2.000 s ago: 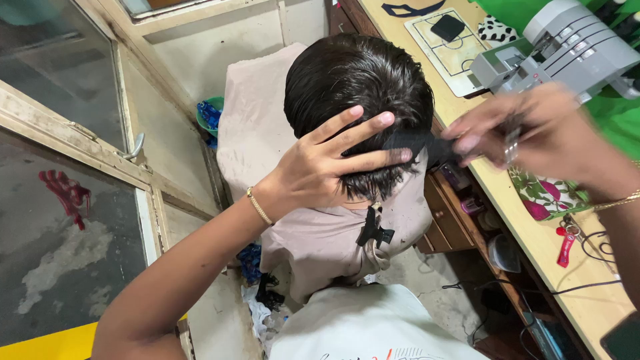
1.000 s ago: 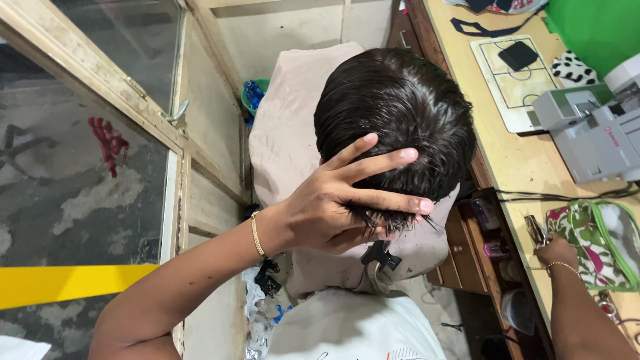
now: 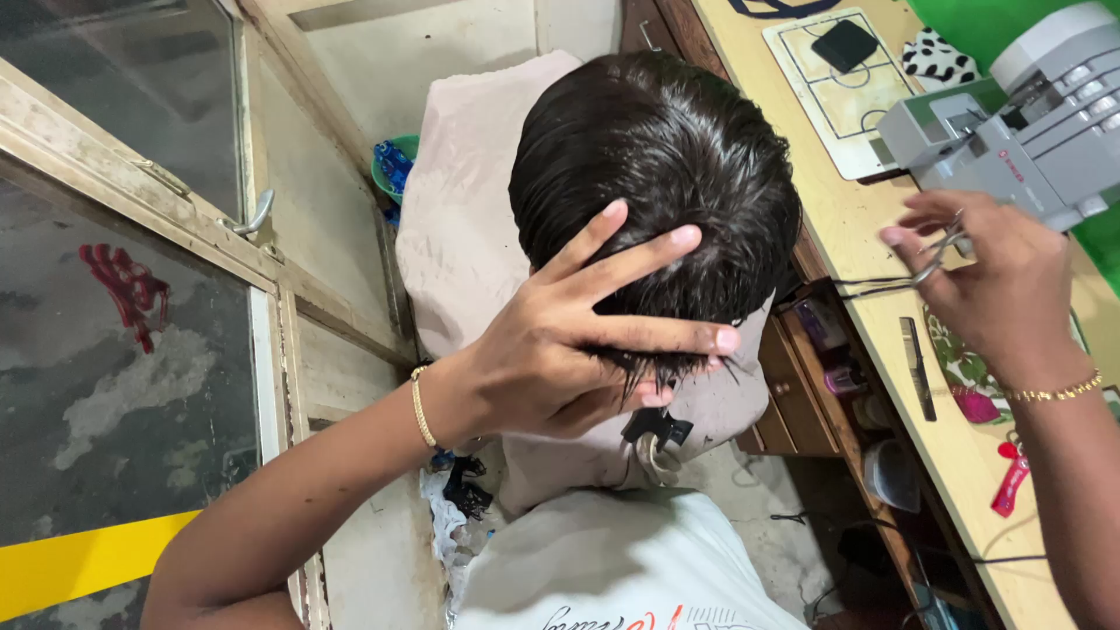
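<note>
A person's wet dark hair (image 3: 656, 149) fills the upper middle of the view, above a pale pink cape (image 3: 464, 219) draped over the shoulders. My left hand (image 3: 569, 341) lies at the back of the head, fingers spread, with a lock of hair pinched between lower fingers and its ends sticking out. Raised over the table at the right, my right hand (image 3: 1006, 280) has haircutting scissors (image 3: 938, 249) on its fingers; the blades are hard to make out. A black comb (image 3: 917, 367) lies on the table just left of that hand. A black clip (image 3: 656, 427) holds the cape at the neck.
On the wooden table (image 3: 884, 324) stand a grey sewing machine (image 3: 1032, 140), a white board (image 3: 840, 87) and a floral pouch (image 3: 962, 367), with a red keychain (image 3: 1011, 481) nearer me. Open shelves (image 3: 840, 376) sit below. A glazed door (image 3: 131, 219) with a metal handle (image 3: 254, 214) is at the left.
My right hand held the comb by the hair, then reached down to the table by the pouch. Now it is raised with scissors, and the comb lies on the table. My left hand stays on the hair.
</note>
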